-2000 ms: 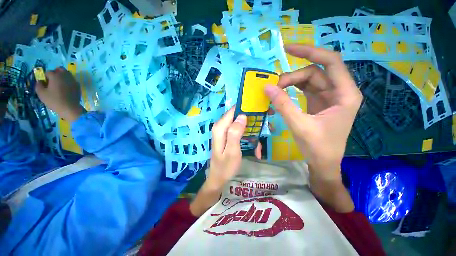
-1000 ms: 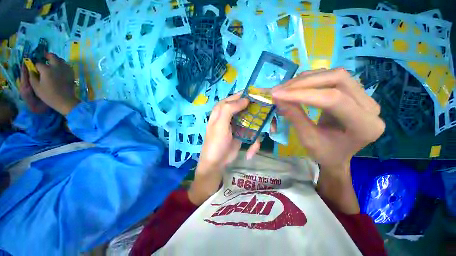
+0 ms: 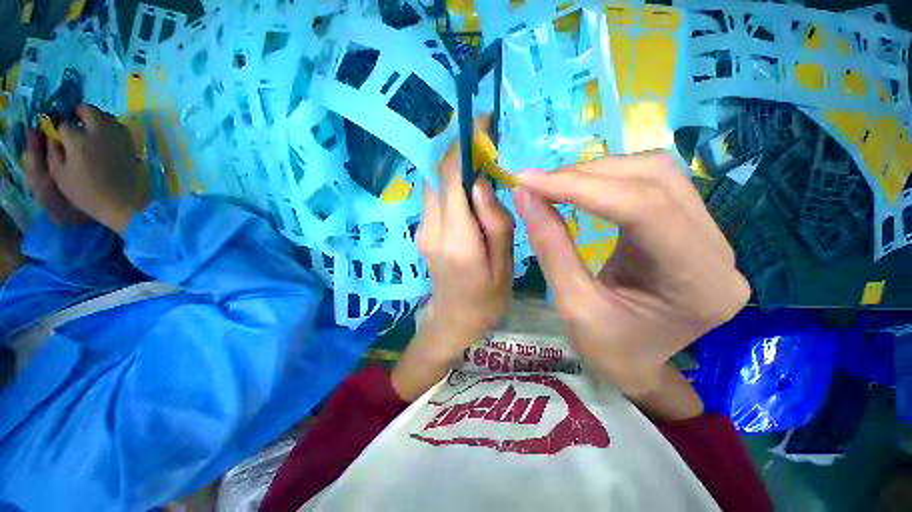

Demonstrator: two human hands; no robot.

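Note:
My left hand (image 3: 468, 235) holds a dark phone front housing (image 3: 466, 120) upright and turned nearly edge-on, its window end up and away from me. My right hand (image 3: 640, 260) pinches the end of a yellow film (image 3: 490, 155) between thumb and forefinger. The film is bent and reaches to the housing near its middle. Whether it sticks to the housing cannot be told. The key holes of the housing are hidden by the turn and by my left fingers.
Pale blue waste lattice (image 3: 385, 240) lies heaped on the left and centre. A film sheet with yellow pieces (image 3: 645, 70) lies behind my right hand. Dark housings (image 3: 800, 190) are piled right. A person in a blue smock (image 3: 190, 350) works at left. A blue plastic-covered thing (image 3: 770, 375) is lower right.
The housing has turned from showing its face to nearly edge-on, and has moved left and up. The film was flat over the window first, then peeled back; it is now still between my right fingertips.

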